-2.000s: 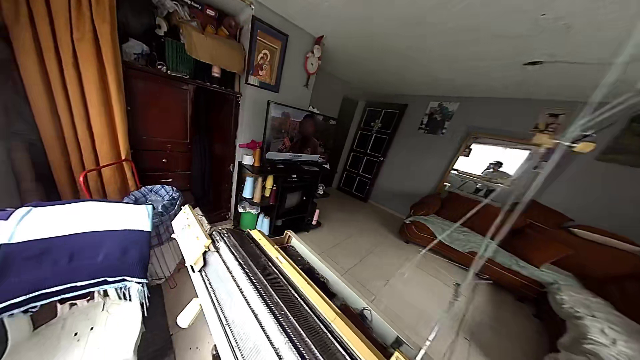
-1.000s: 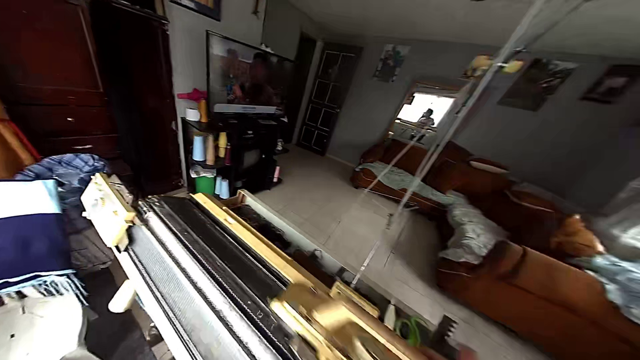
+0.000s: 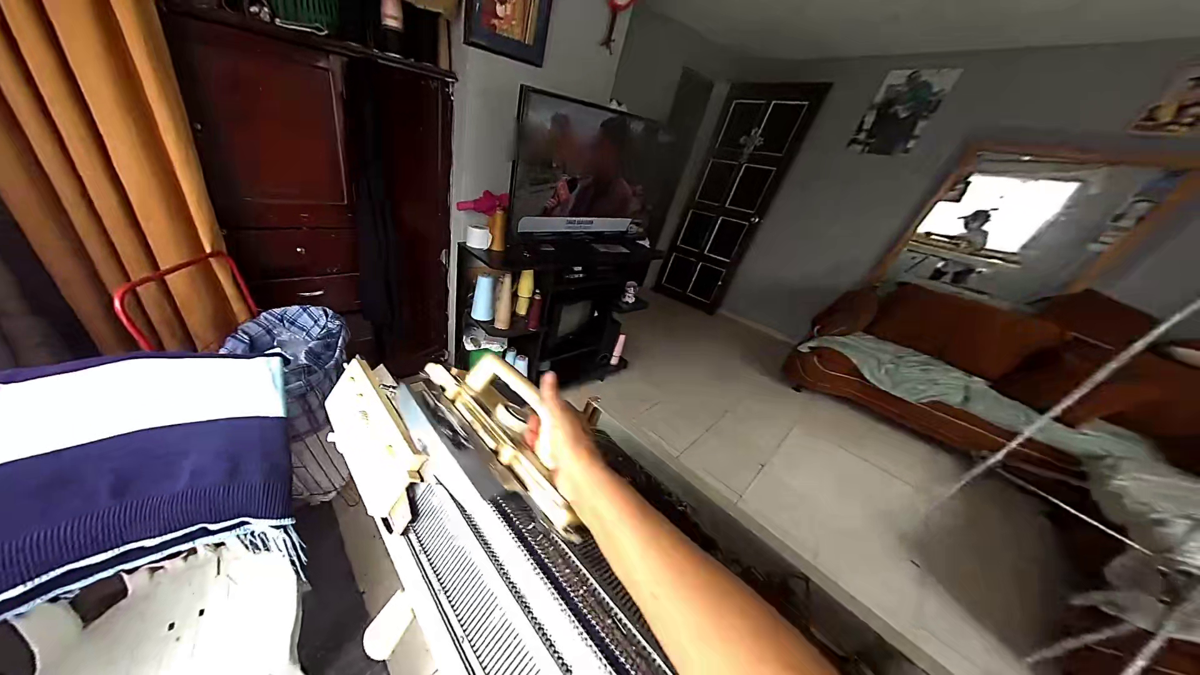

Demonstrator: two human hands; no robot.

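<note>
My right hand (image 3: 561, 433) reaches in from the lower right and grips the handle of the cream knitting machine carriage (image 3: 487, 427). The carriage sits near the far end of the flatbed knitting machine (image 3: 502, 572), across its needle beds. A second cream carriage part (image 3: 375, 422) stands at the far left edge of the beds, close to the first. Rows of metal needles run toward me. Pale yarn strands (image 3: 1059, 408) cross the right side of the view. My left hand is not in view.
A navy and white fringed knitted piece (image 3: 141, 450) lies over a white plastic chair (image 3: 187, 609) at left. Behind are a plaid-lined basket (image 3: 291, 337) and a black shelf (image 3: 562, 258) with yarn cones. A brown sofa (image 3: 937, 347) stands at right.
The carriage, at the near part of the machine one second ago, is now near the far end. My right hand and forearm have come plainly into view. The view has turned left.
</note>
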